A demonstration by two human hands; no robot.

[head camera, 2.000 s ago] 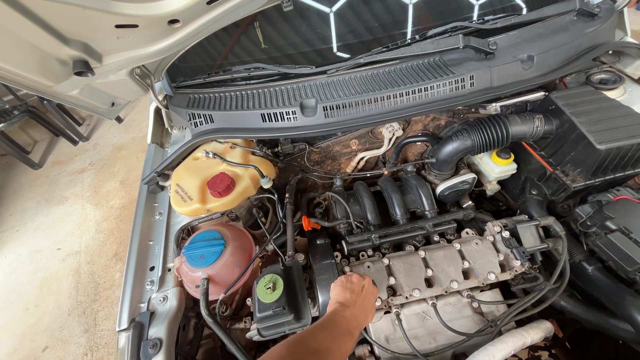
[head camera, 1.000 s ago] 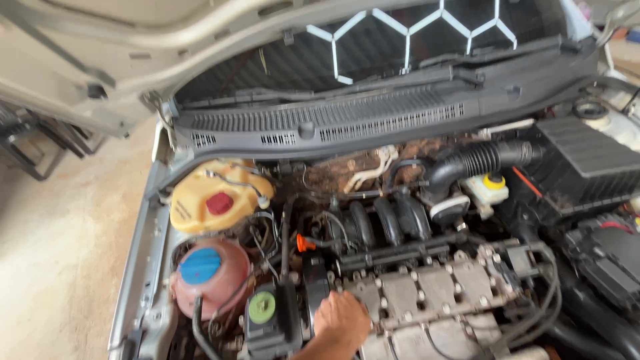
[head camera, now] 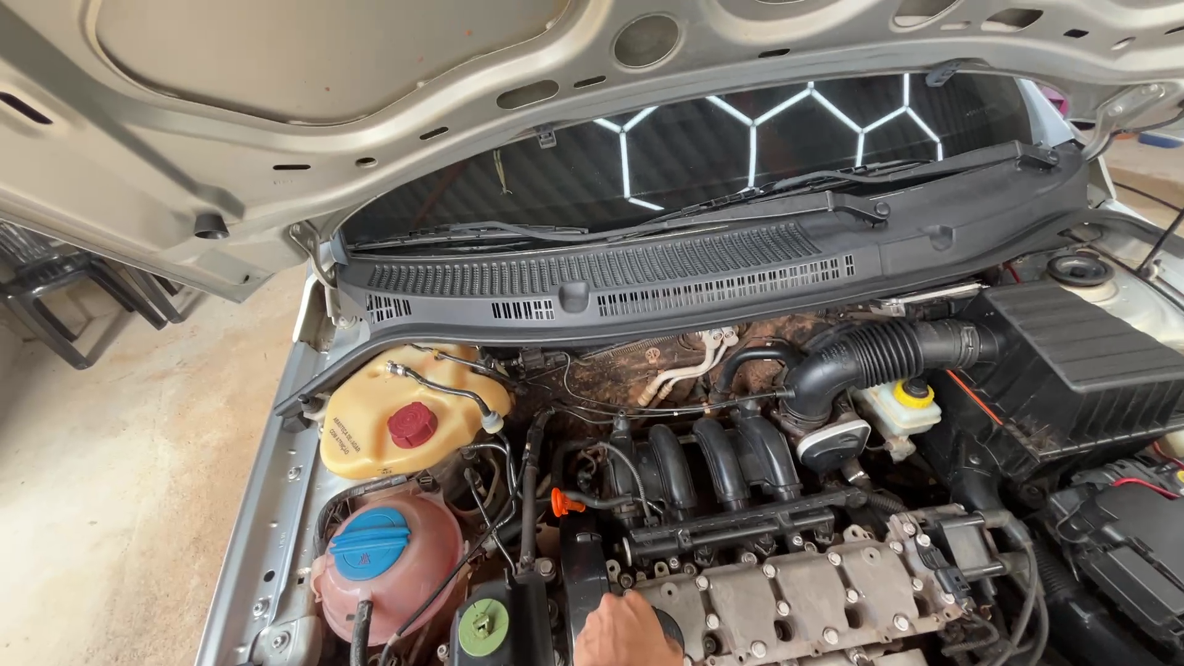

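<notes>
My left hand (head camera: 624,631) enters from the bottom edge, with its fingers curled around a black round cap (head camera: 672,631) at the left end of the grey metal valve cover (head camera: 807,592). Only the cap's right edge shows; the fingertips and most of the cap are hidden. Above and to the left of this hand is the orange dipstick handle (head camera: 566,502). The black intake manifold (head camera: 726,462) lies behind the valve cover. A power steering reservoir with a green cap (head camera: 484,628) stands left of the hand. My right hand is not in view.
A pink coolant tank with a blue cap (head camera: 370,543) and a yellowish reservoir with a red cap (head camera: 413,425) stand at the left. The black air filter housing (head camera: 1087,361) is at the right. The raised hood (head camera: 305,55) hangs over the engine bay. Black plastic chairs (head camera: 69,287) stand beyond the fender.
The view has shifted, showing more of the raised hood. My left hand stays at the left end of the valve cover, now lower in the picture.
</notes>
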